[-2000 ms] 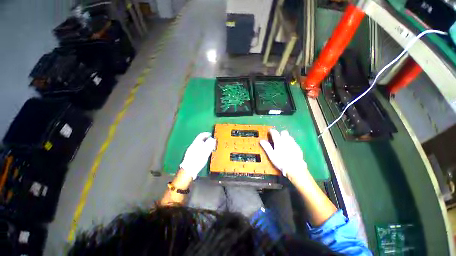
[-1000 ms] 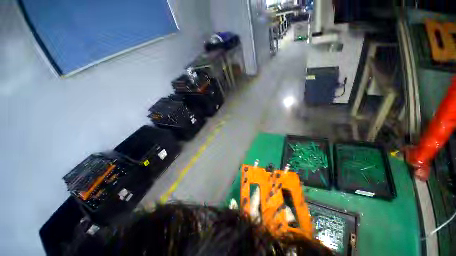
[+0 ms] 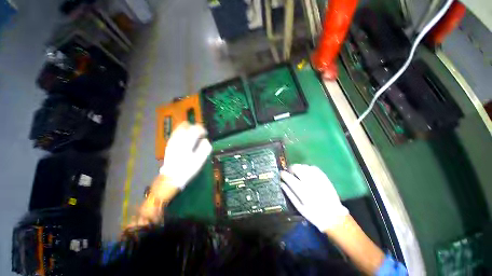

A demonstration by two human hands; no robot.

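A black carrier (image 3: 217, 199) lies on the green mat in front of me, uncovered. A green PCB panel (image 3: 249, 181) with dense pale parts fills it. My right hand (image 3: 314, 195), in a white glove, has its fingertips at the carrier's right edge, fingers partly spread. The orange cover plate (image 3: 163, 126) lies at the mat's left edge, left of the scrap trays. My left hand (image 3: 185, 156), also gloved, overlaps its lower right part. The left hand is blurred, and its grip on the plate cannot be made out.
Two black scrap trays (image 3: 254, 99) with thin green strips stand at the mat's far edge. A conveyor (image 3: 410, 178) runs at the right, with black carriers (image 3: 418, 91) and a green board on it. A red-orange post and white cable stand near it. Black crates (image 3: 65, 186) line the left aisle.
The orange cover plate was over the carrier, then raised in my left hand; now it lies left of the trays. The panel is uncovered. My right hand is back at the carrier's edge.
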